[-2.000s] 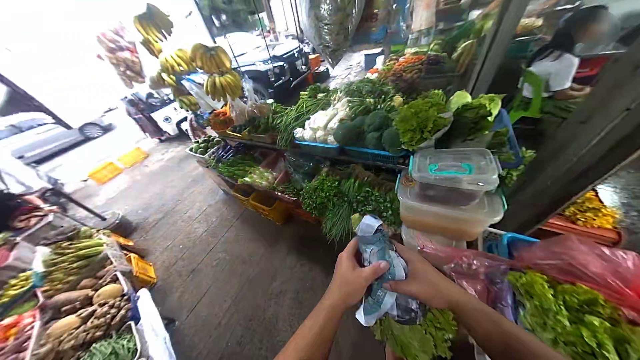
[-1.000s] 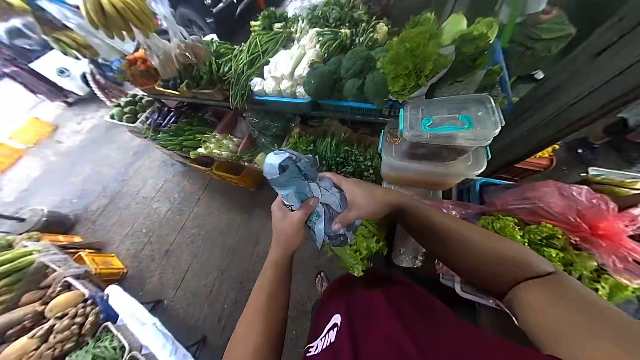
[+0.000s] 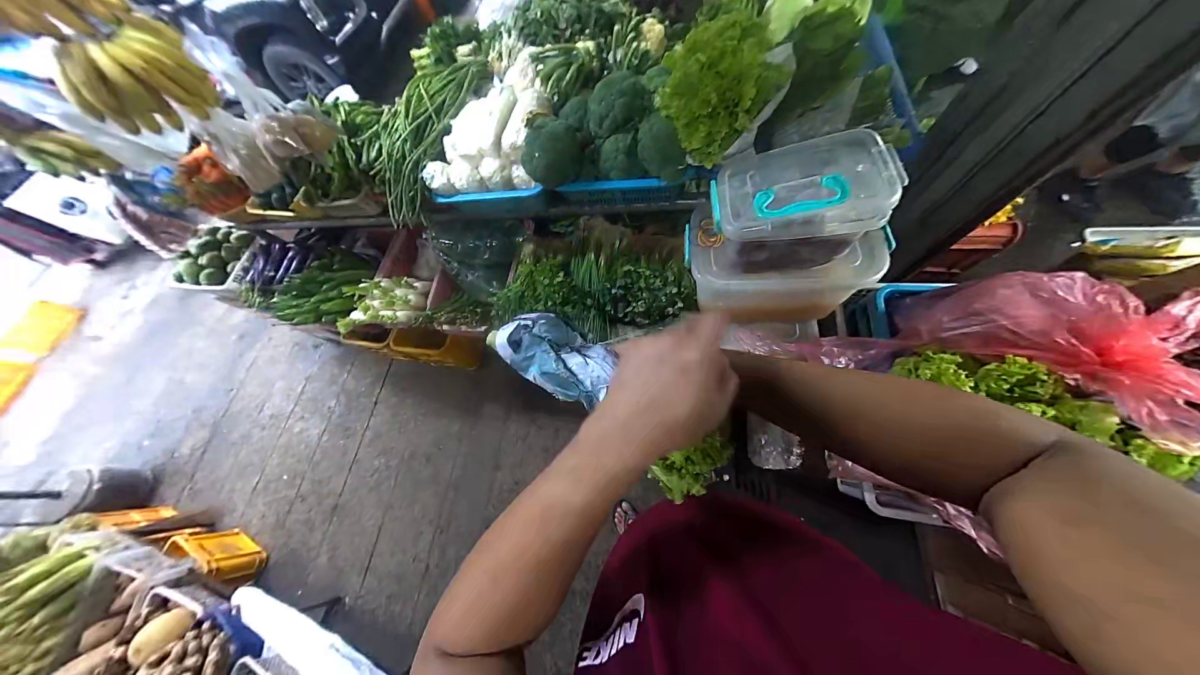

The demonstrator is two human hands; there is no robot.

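Observation:
A bundle wrapped in printed paper, pale blue and grey, lies just left of my hands, with a light green stem end showing at its left tip. My left hand is blurred and crosses over the bundle's right end; its fingers are bent, and their hold is unclear. Behind it, my right hand is mostly hidden, with the forearm coming in from the right. Leafy green lettuce hangs below my hands. Two lidded clear plastic boxes with turquoise handles are stacked just beyond them.
Broccoli, white cauliflower and herbs fill the stall ahead. Bananas hang at upper left. Root vegetables and a yellow crate are at lower left. A red plastic bag lies over lettuce at right. A dark post slants at upper right.
Both hands were on the wrapped bundle in the earlier frames. Now my left hand has moved right across the bundle and covers my right hand. The view has turned downward.

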